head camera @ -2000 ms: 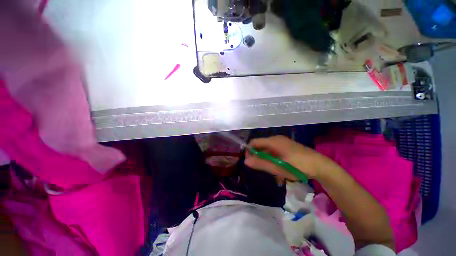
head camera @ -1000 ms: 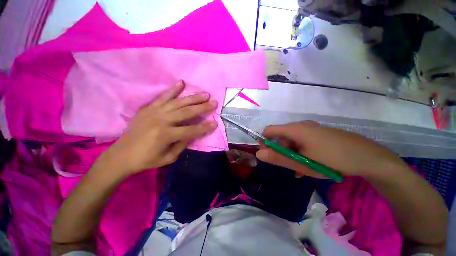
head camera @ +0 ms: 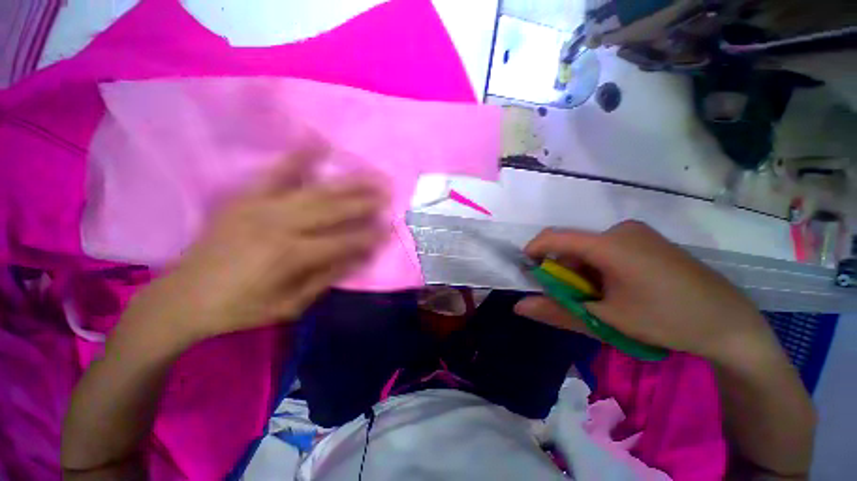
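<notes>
A bright magenta garment panel (head camera: 376,54) lies on the table left of the machine. A paler pink piece (head camera: 428,131) lies on top of it, with a notch cut out at its right end. My left hand (head camera: 291,240), blurred, is over the pale piece's lower right part; whether it presses or grips the cloth cannot be told. My right hand (head camera: 648,282) holds scissors (head camera: 601,324) with green and yellow handles over the ruler strip. The blades are blurred, point left and sit a little right of the cloth's edge, apart from it.
The sewing machine's needle area (head camera: 568,75) is at the upper right, with dark green cloth (head camera: 742,108) beside it. A small magenta scrap (head camera: 469,202) lies by the notch. A grey ruler strip (head camera: 451,246) edges the table. Magenta pieces (head camera: 221,404) hang at left; more are at lower right.
Both hands and the cloth have come into view since the first frame. Since the second, the scissors have drawn back right from the pale piece's edge, their yellow handle now showing. My left hand has shifted slightly left.
</notes>
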